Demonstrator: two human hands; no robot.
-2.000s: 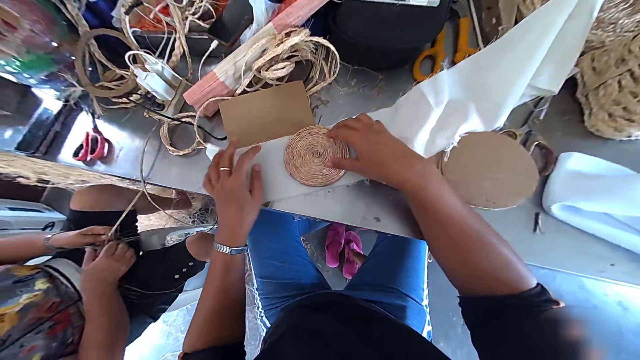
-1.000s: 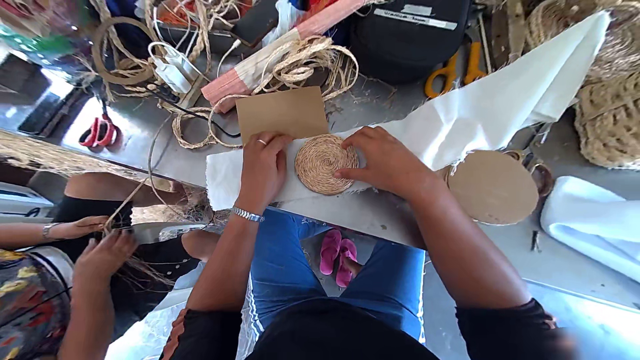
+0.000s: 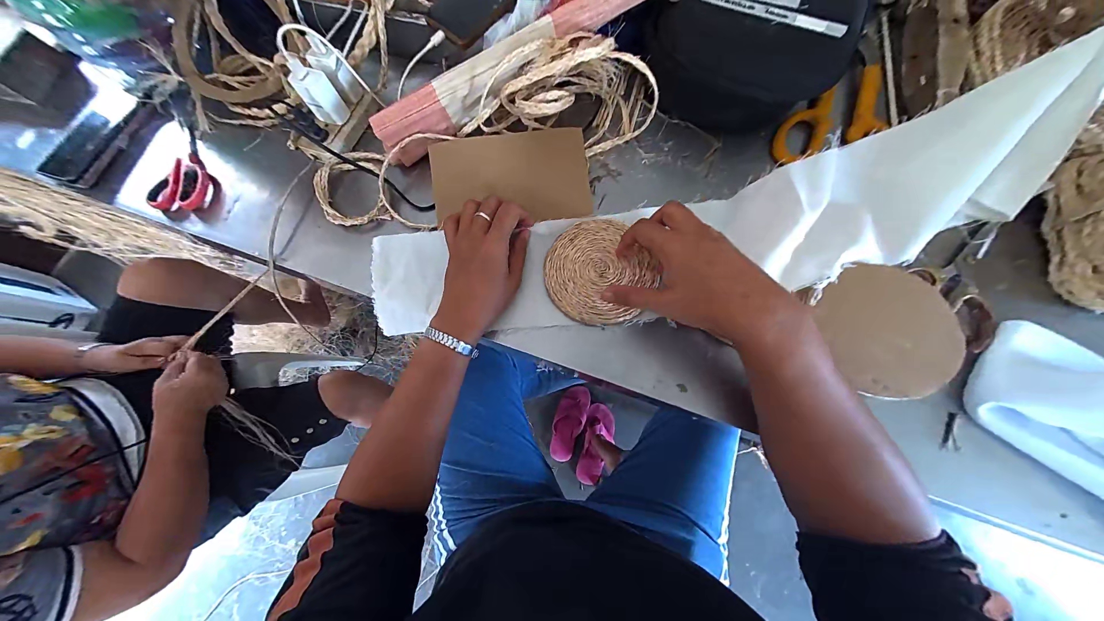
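A round coiled mat of braided fibre (image 3: 580, 269) lies on a strip of white cloth (image 3: 401, 280) near the table's front edge. My right hand (image 3: 690, 272) rests over the mat's right side, with thumb and fingers spread on its surface; whether it grips the mat cannot be told. Left of the mat, my left hand (image 3: 485, 259) lies on the cloth with its fingertips at the lower edge of a brown cardboard rectangle (image 3: 513, 172). Farther right, the cloth widens and rises toward the back. A round cardboard disc (image 3: 890, 332) lies beyond my right forearm.
Red-handled scissors (image 3: 183, 183) lie at the left, and orange-handled scissors (image 3: 828, 121) at the back right. Behind the cardboard are a coil of braided rope (image 3: 561, 82), a white plug adapter (image 3: 319, 86) and a black case (image 3: 755, 60). A co-worker's hands (image 3: 185, 371) hold fibre strands at the left.
My left hand has moved from the cloth at the cardboard's lower left to beside its lower edge, nearer the mat. My right hand stays on the mat's right side.
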